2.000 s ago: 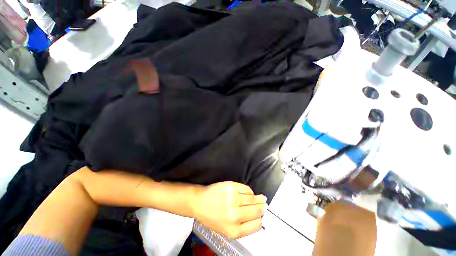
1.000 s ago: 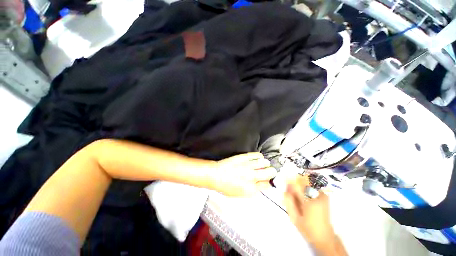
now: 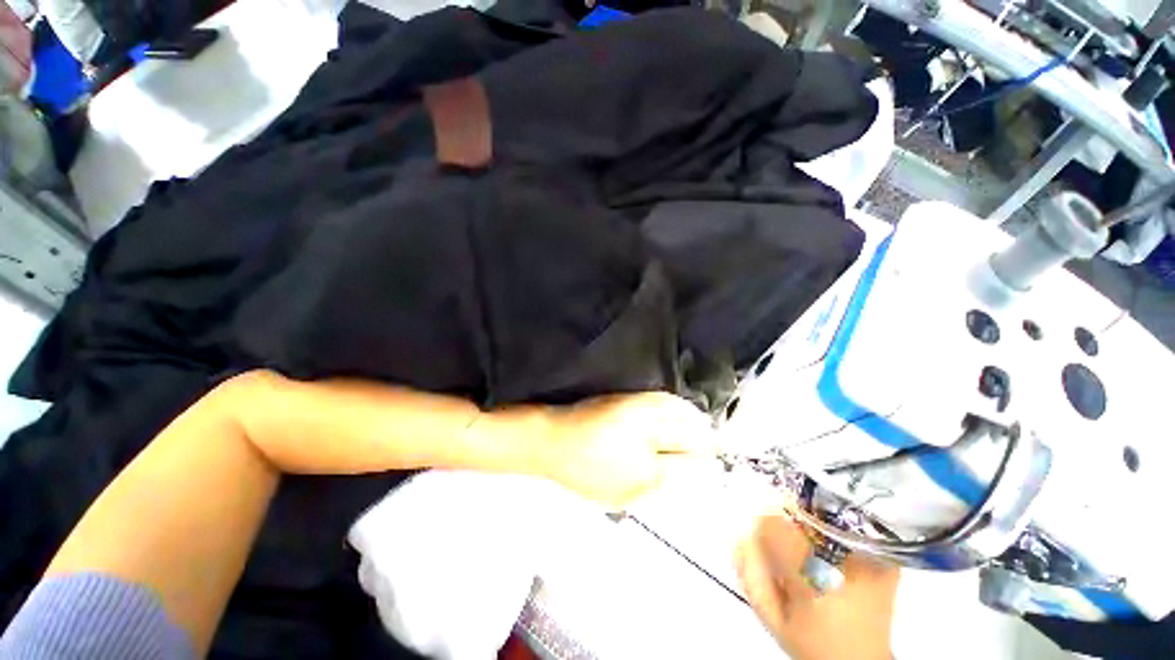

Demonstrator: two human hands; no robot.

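Observation:
A large black garment (image 3: pixel 361 271) covers most of the table, with a brown-red patch (image 3: pixel 460 123) on it. A white sewing machine (image 3: pixel 954 374) with a blue stripe stands at the right. My left hand (image 3: pixel 631 445) is bare and lies at the garment's near edge, beside the needle area; its fingertips are washed out by bright light, so its grip cannot be told. My right hand (image 3: pixel 812 587) is bare, below the machine head and partly hidden by its metal parts; its fingers are bent and their tips are unclear. White cloth (image 3: pixel 445 561) hangs below my left forearm.
A white table surface (image 3: pixel 689 561) with a ruler-like front edge lies below my hands. A dark flat object (image 3: pixel 182 44) rests on a white surface at the upper left. A perforated grey post (image 3: pixel 36 245) is at the left, and metal frames (image 3: pixel 979 65) are at the upper right.
My right hand has come from the bottom edge to below the machine head. My left hand has moved up to the needle area. More white cloth shows under my left forearm. The view has shifted.

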